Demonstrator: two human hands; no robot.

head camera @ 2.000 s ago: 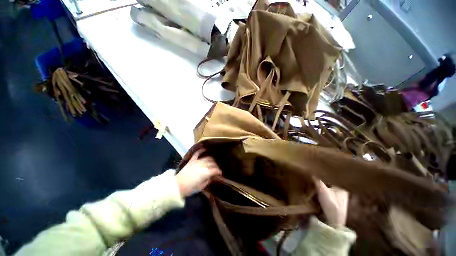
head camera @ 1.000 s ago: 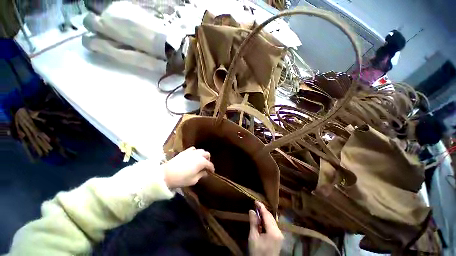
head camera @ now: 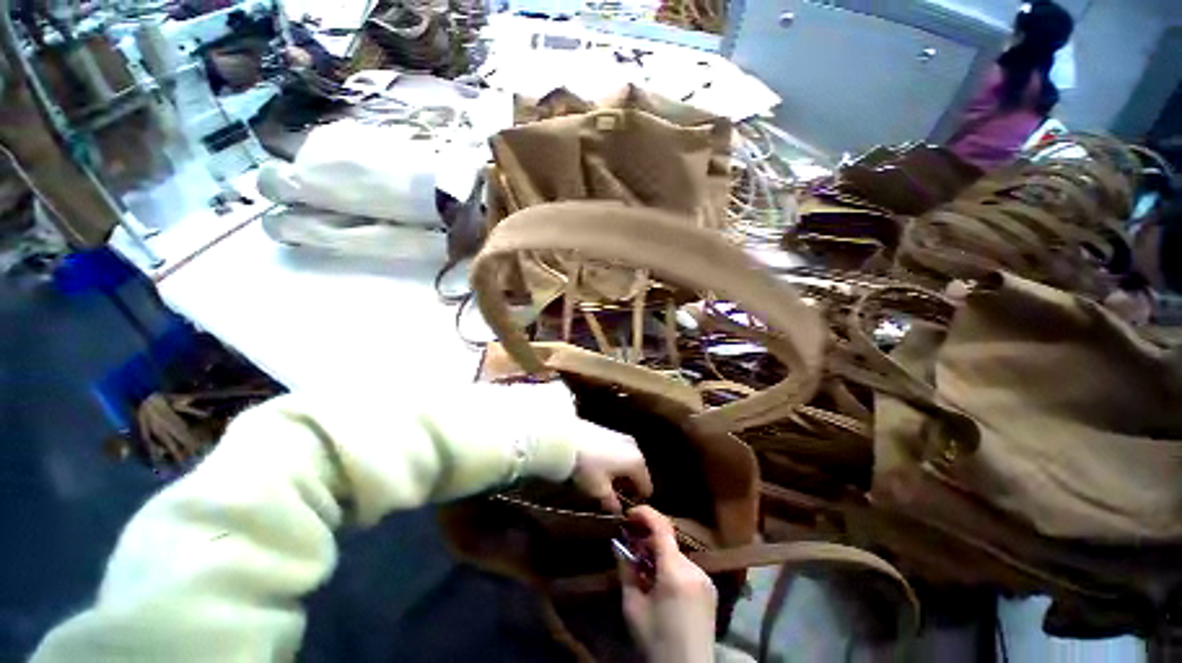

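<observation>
A brown handbag [head camera: 732, 486] is held open at the table's near edge, its dark inside showing and its handle [head camera: 635, 233] arching up behind the opening. My left hand [head camera: 609, 464] reaches over the opening and pinches the zipper edge [head camera: 551, 508] inside it. My right hand [head camera: 668, 589] is just below, fingertips close to the left ones, closed around small snips [head camera: 631, 554] with a metal glint and a dark red part. Whether a thread is between the fingers is too small to tell.
Brown bags [head camera: 609, 162] slump on the white table [head camera: 279, 311] ahead. More bags [head camera: 1050, 402] and tangled straps lie right. Pale folded pieces [head camera: 363, 175] lie far left. A blue bin [head camera: 136, 376] with brown strips stands on the floor left. A person [head camera: 1011, 91] is at far right.
My left hand has moved right along the zipper edge to meet my right hand. The bag's handle has dropped lower. The view has shifted, showing more of the far end of the table.
</observation>
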